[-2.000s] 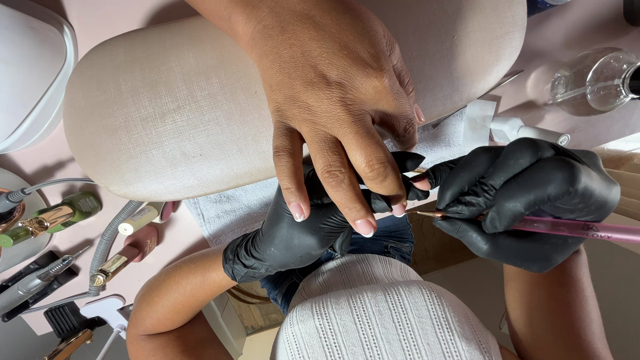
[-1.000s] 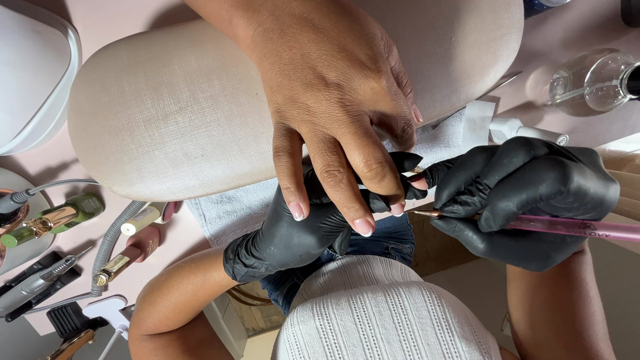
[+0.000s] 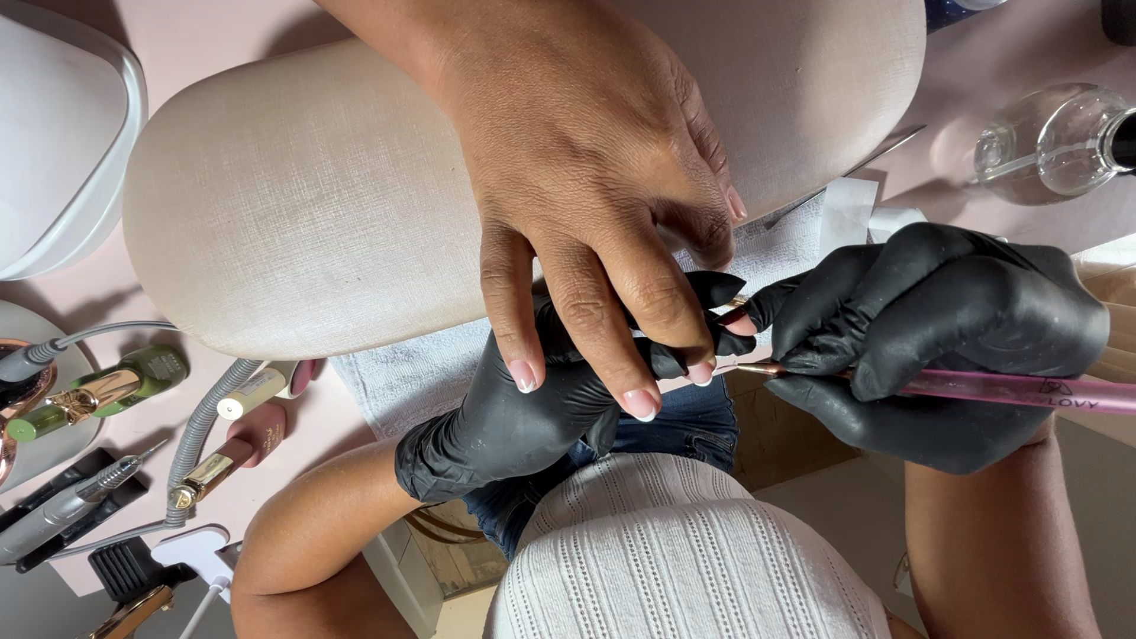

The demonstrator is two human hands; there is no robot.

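Observation:
Another person's hand [image 3: 586, 177] reaches in from the top, its fingers pointing down, with white-tipped nails. My left hand [image 3: 532, 399], in a black glove, is under that hand and grips one of its fingers near the tip. Between the gloved fingers of my right hand [image 3: 941, 346] is a thin nail brush [image 3: 994, 388] with a pink handle and copper-coloured ferrule. The brush tip is beside the held finger's nail [image 3: 700, 373]. Part of my left hand's fingers is hidden beneath the other person's fingers.
A beige padded armrest [image 3: 302, 195] crosses the table above a light towel [image 3: 408, 373]. Nail polish bottles [image 3: 257, 430], a nail drill handpiece [image 3: 71, 515] and a white device [image 3: 62, 133] lie at left. A clear pump bottle [image 3: 1047, 142] and a metal tool [image 3: 852, 169] are at right.

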